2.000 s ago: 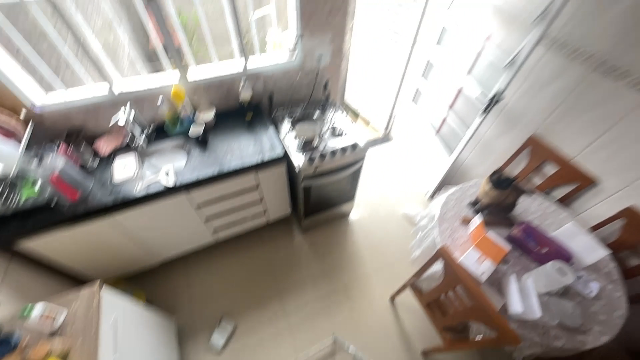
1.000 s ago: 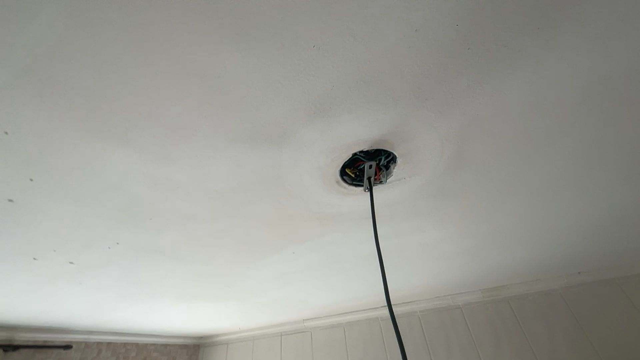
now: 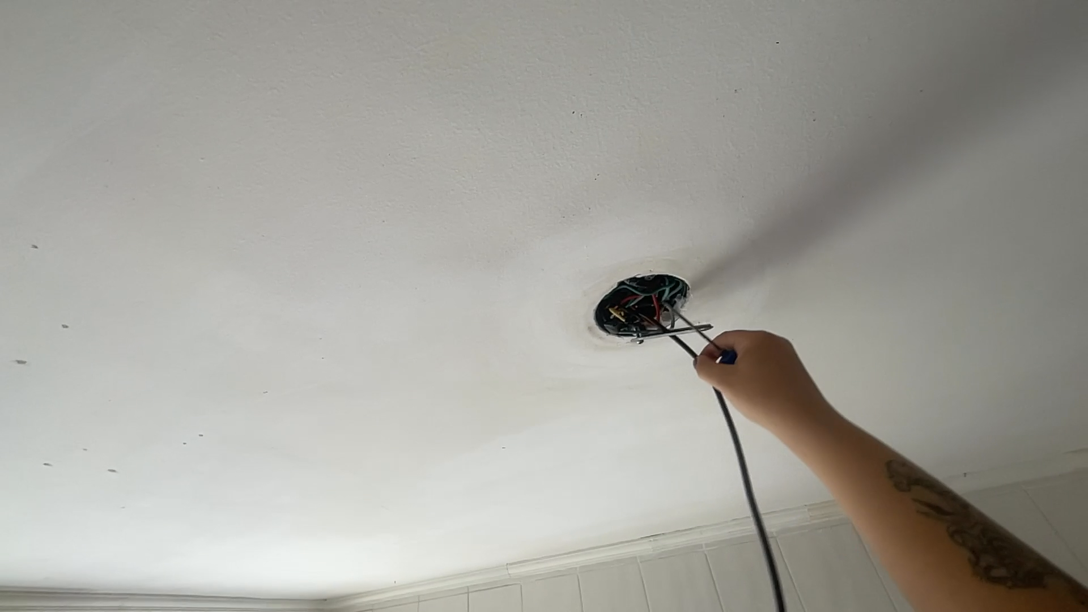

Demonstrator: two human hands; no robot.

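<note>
My right hand [image 3: 752, 370] reaches up from the lower right, its fingers closed on the blue handle of a thin tool [image 3: 728, 356], probably a screwdriver. The tool's metal shaft [image 3: 697, 330] points up to the round ceiling box [image 3: 643, 304]. Inside the box are red, green and dark wires with a yellow piece [image 3: 618, 314]. A metal bracket [image 3: 671, 332] hangs at the opening's lower edge. The black cable [image 3: 748, 484] comes out of the box, passes at my fingertips and hangs down; whether they pinch it, I cannot tell. My left hand is out of view.
Around the box spreads the white ceiling [image 3: 382, 255], with small dark marks at the left. A pale moulding [image 3: 578, 557] runs along the ceiling's edge above a light panelled or tiled wall [image 3: 612, 586].
The view has swung from the kitchen up to the ceiling. Since one second ago, my right hand has come in at the box with the blue-handled tool, and the bracket sits at another angle.
</note>
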